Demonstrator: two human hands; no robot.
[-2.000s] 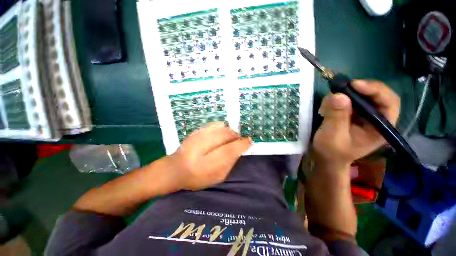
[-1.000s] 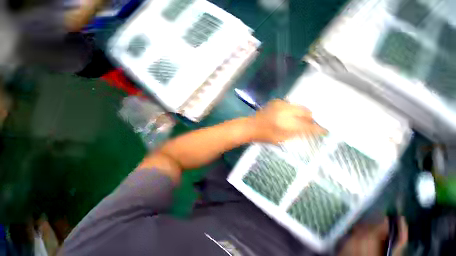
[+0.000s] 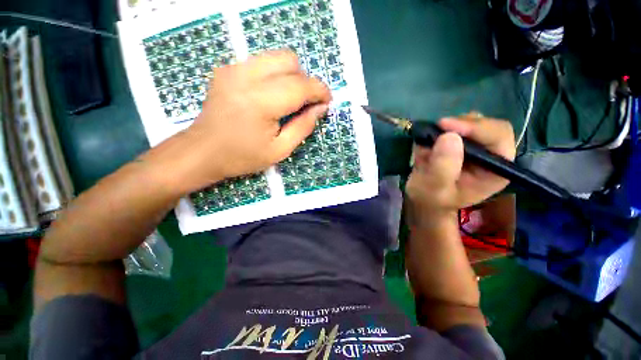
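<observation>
A white tray [image 3: 165, 135] with four blocks of green circuit boards [image 3: 320, 158] lies in front of me, its near edge over my lap. My left hand [image 3: 263, 112] is over the tray, thumb and fingertips pinched together near its right-middle part. What is between the fingertips is too small to tell. My right hand [image 3: 464, 158] holds a black soldering iron [image 3: 492, 162]. Its metal tip points left, at the tray's right edge. A thin strand [image 3: 63, 24] runs from the far left to the tray's upper left edge.
Stacked white trays [image 3: 31, 133] stand at the left beside a black phone-like slab [image 3: 79, 63]. A black unit with a red-and-white label [image 3: 528, 10] and dark-handled pliers [image 3: 560, 105] are at the upper right. A blue bin [image 3: 583, 253] and red item [image 3: 481, 228] are lower right. A clear bag [image 3: 149, 254] is lower left.
The view has swung back from the blurred, turned view one second ago. Compared with two seconds ago, my left hand has moved from the tray's near edge up over its middle, fingertips now pinched.
</observation>
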